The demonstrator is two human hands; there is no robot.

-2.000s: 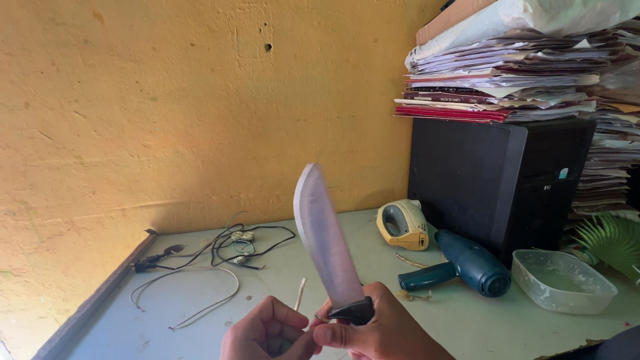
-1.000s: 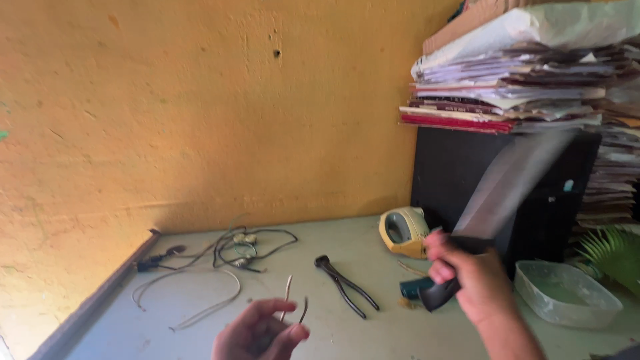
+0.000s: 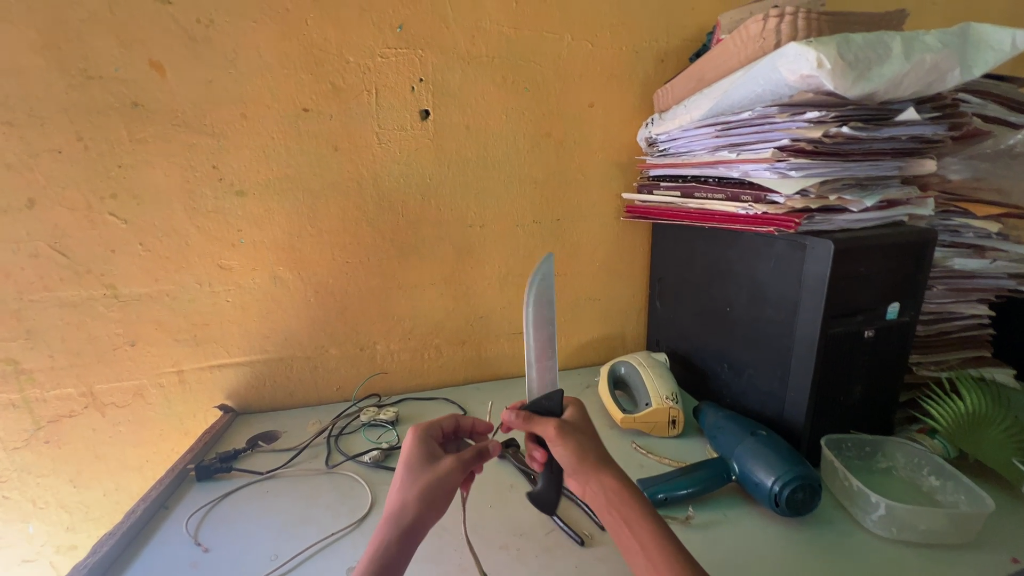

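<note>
My right hand (image 3: 564, 440) grips the black handle of a large knife (image 3: 542, 328), its blade pointing up. The thumb and index finger of that hand also touch a thin cable end. Close by on the left, my left hand (image 3: 452, 452) pinches the split end of the cable (image 3: 466, 532), which hangs down toward the table's front. Behind and below my right hand lie pincers (image 3: 572, 512) with black handles, partly hidden by the hand and knife.
Tangled cords (image 3: 340, 436) with a plug lie at the left. On the right are a yellow hand mixer body (image 3: 642, 394), a teal hair dryer (image 3: 756, 464), a plastic container (image 3: 904, 500) and a black computer tower (image 3: 740, 320) under stacked papers (image 3: 784, 160).
My right hand has swung the knife from the right back beside my left hand, blade upright. The pincers, in full view a second ago, are now partly covered.
</note>
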